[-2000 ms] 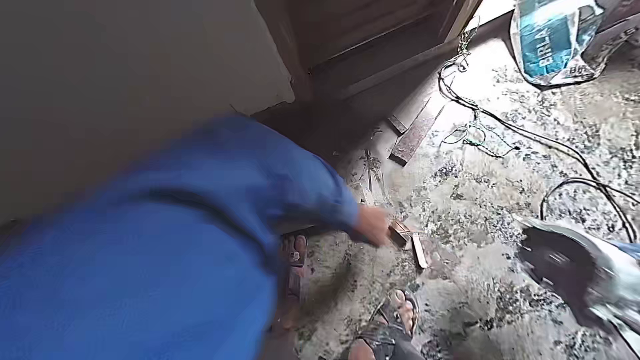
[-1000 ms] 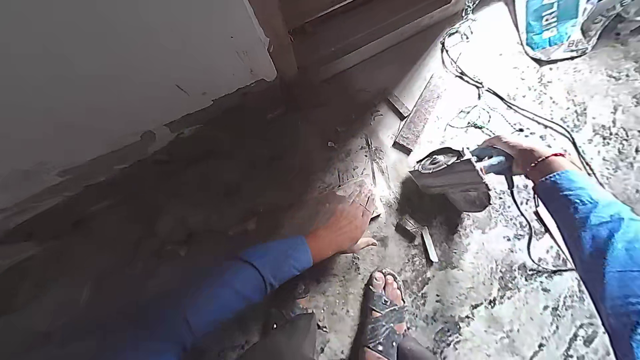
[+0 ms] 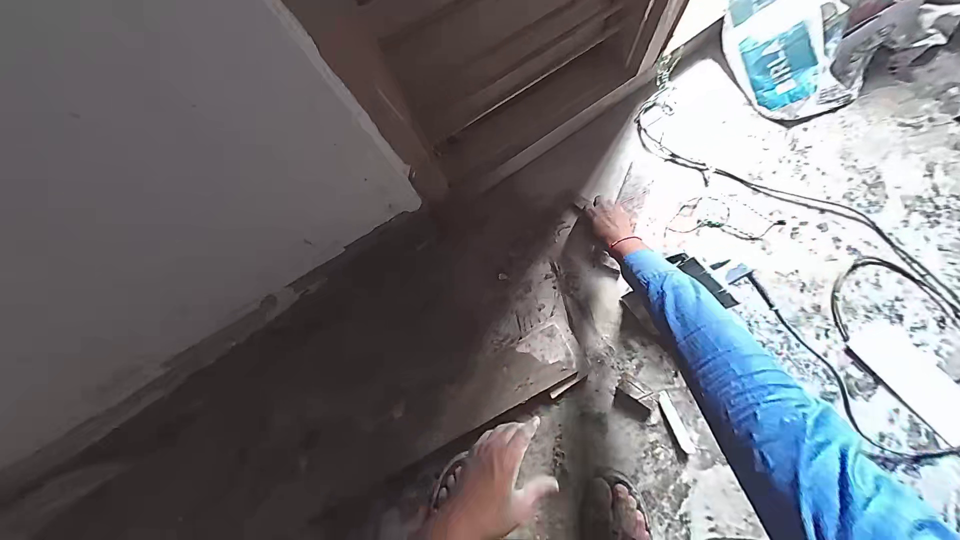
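My right hand (image 3: 611, 223), in a blue sleeve with a red cord at the wrist, reaches to the end of a flat strip (image 3: 636, 186) on the floor; whether its fingers grip the strip cannot be told. Under and beside the right forearm lies an angle grinder (image 3: 705, 279), partly hidden by the sleeve, with its cord running right. My left hand (image 3: 491, 476) hovers above my sandalled feet, fingers spread, holding nothing. Between the hands, a dusty flat slab (image 3: 544, 349) rests on the floor. A small dark block (image 3: 634, 399) and a thin pale strip (image 3: 677, 422) lie nearby.
A white wall (image 3: 195, 150) and a wooden door frame (image 3: 427, 176) border the left and top. Black cables (image 3: 795, 199) loop over the dusty floor at right. A white and blue bag (image 3: 784, 64) stands at the upper right. My foot (image 3: 626, 510) is at the bottom.
The angle grinder, held in my right hand a second ago, is now down on the floor. That hand has moved to the strip. My left hand has drawn back from the slab toward my feet.
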